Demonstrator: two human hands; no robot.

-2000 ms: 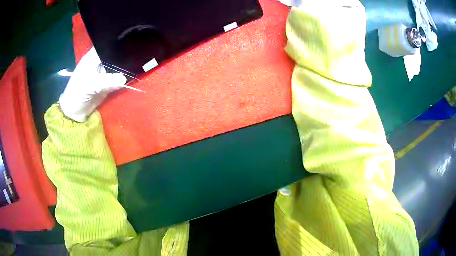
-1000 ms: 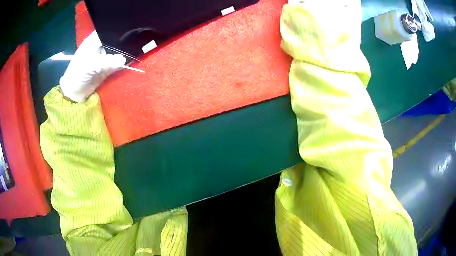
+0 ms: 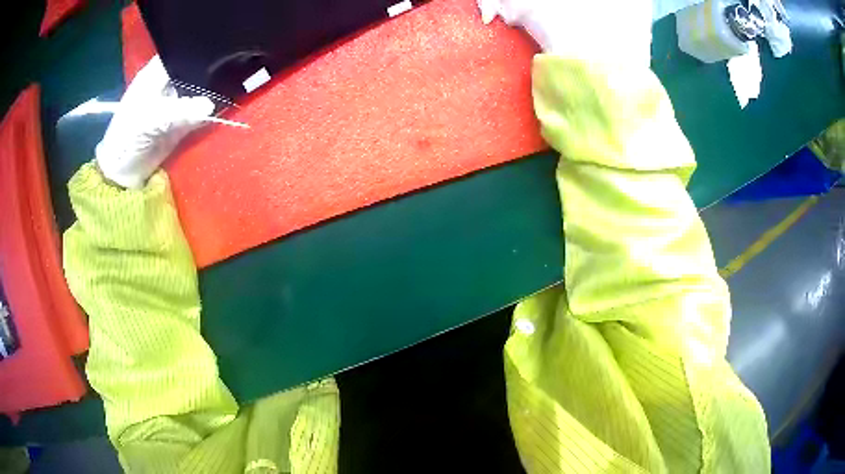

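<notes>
A black glossy LCD panel point(image 3: 269, 32) lies on an orange-red foam pad point(image 3: 371, 130), its top cut off by the picture's edge. Two small white tabs sit on its near edge. My left hand point(image 3: 148, 120), in a white glove, grips the panel's near left corner; thin white strips stick out beside the fingers. My right hand point(image 3: 584, 28), also gloved in white, is at the top edge, right of the panel and over the pad's right end. It is partly cut off and overexposed, so whether it holds a cloth cannot be told.
A translucent bottle point(image 3: 709, 32) with a round metal top stands at the upper right, with crumpled white wipes point(image 3: 745, 76) around it. Another orange-red pad point(image 3: 32, 278) with a dark panel lies at the far left. The green bench point(image 3: 389, 250) ends before a grey floor point(image 3: 788, 305).
The bench and panel have shifted upward and a little left in the picture. My right hand has come down into view at the top. My left hand keeps its hold on the corner.
</notes>
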